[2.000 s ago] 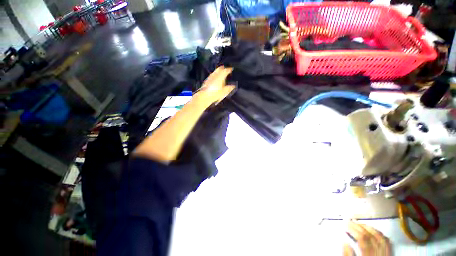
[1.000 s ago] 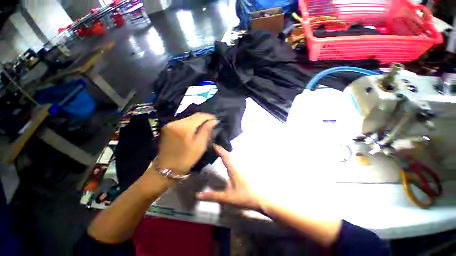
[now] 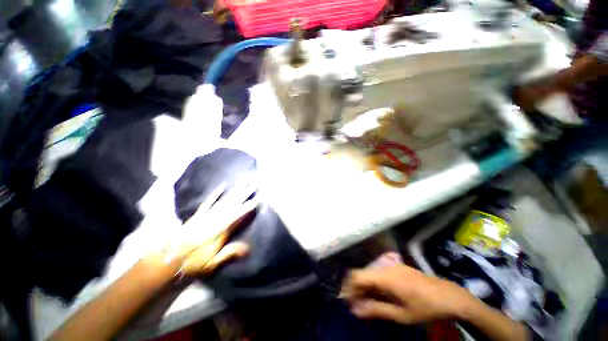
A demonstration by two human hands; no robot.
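A dark fabric panel [image 3: 270,250] lies on the white table left of the needle area and hangs over the front edge. My left hand [image 3: 203,243] lies on it with fingers spread, pressing it to the table. My right hand [image 3: 393,290] is in front of the table edge, right of the panel, blurred, with fingers curled; whether it holds anything cannot be told. The sewing machine head [image 3: 310,100] stands behind the panel, its needle end above the bright table. A pile of black pieces [image 3: 87,193] lies at the left.
Red and yellow-handled scissors [image 3: 393,163] lie under the machine arm. A blue hose [image 3: 233,53] curves behind the needle end. A pink-red basket [image 3: 307,14] stands behind. A scrap bin [image 3: 567,246] with a yellow packet [image 3: 483,230] is at lower right. Another person's arm [image 3: 560,83] reaches in at upper right.
The view has swung right. A dark panel now lies under my left hand, near the front edge. My right hand has moved away from the pile to the front of the table.
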